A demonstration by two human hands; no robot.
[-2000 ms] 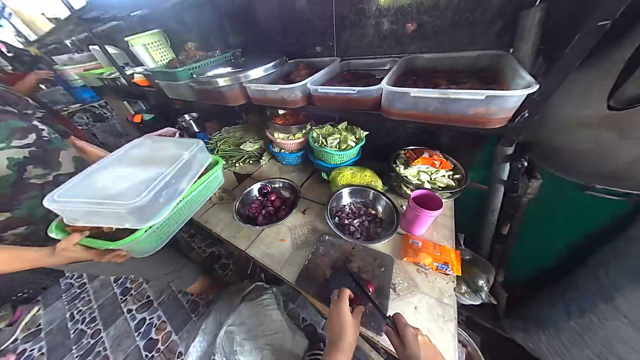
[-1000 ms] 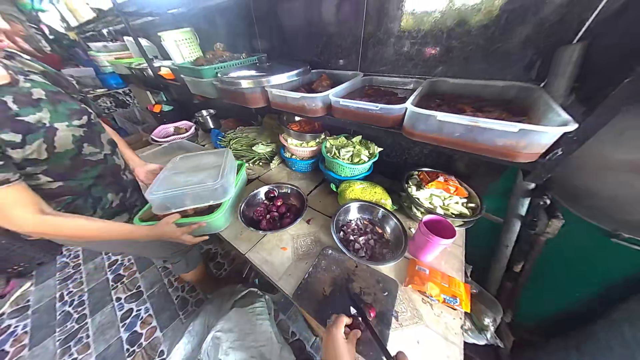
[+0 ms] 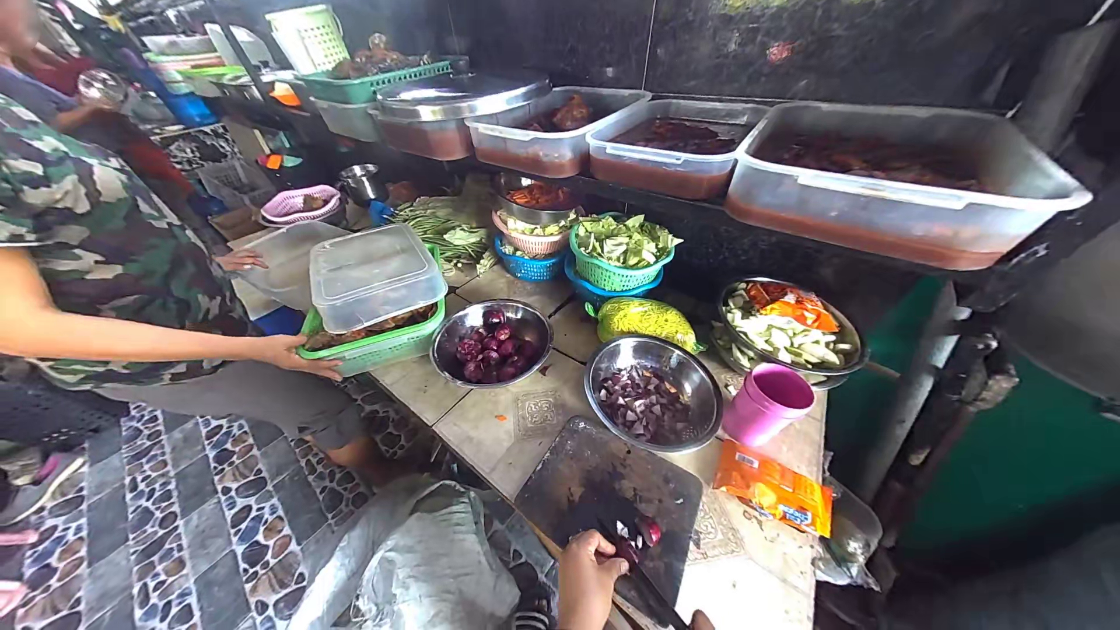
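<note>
On the dark cutting board (image 3: 626, 490), my left hand (image 3: 588, 579) grips a piece of red onion (image 3: 626, 551). A dark-handled knife (image 3: 649, 595) lies across the board beside it, and my right hand (image 3: 700, 620), mostly cut off by the bottom edge, is at its handle end. Another red onion piece (image 3: 649, 531) and pale bits are near the blade. Just behind the board stands a steel bowl (image 3: 604, 420) of chopped red onion (image 3: 643, 402). To its left, a second steel bowl (image 3: 446, 372) holds whole peeled red onions (image 3: 494, 350).
A person in a camouflage shirt (image 3: 114, 254) holds a green basket (image 3: 376, 350) with a plastic lid at the left. A pink cup (image 3: 766, 404), an orange packet (image 3: 773, 487) and a vegetable bowl (image 3: 862, 359) stand right. Plastic tubs (image 3: 901, 201) line the shelf above; a sack (image 3: 429, 560) is below.
The other person's green basket has come to the table edge beside the whole onions, and one of that person's hands has left it. My view has shifted a little.
</note>
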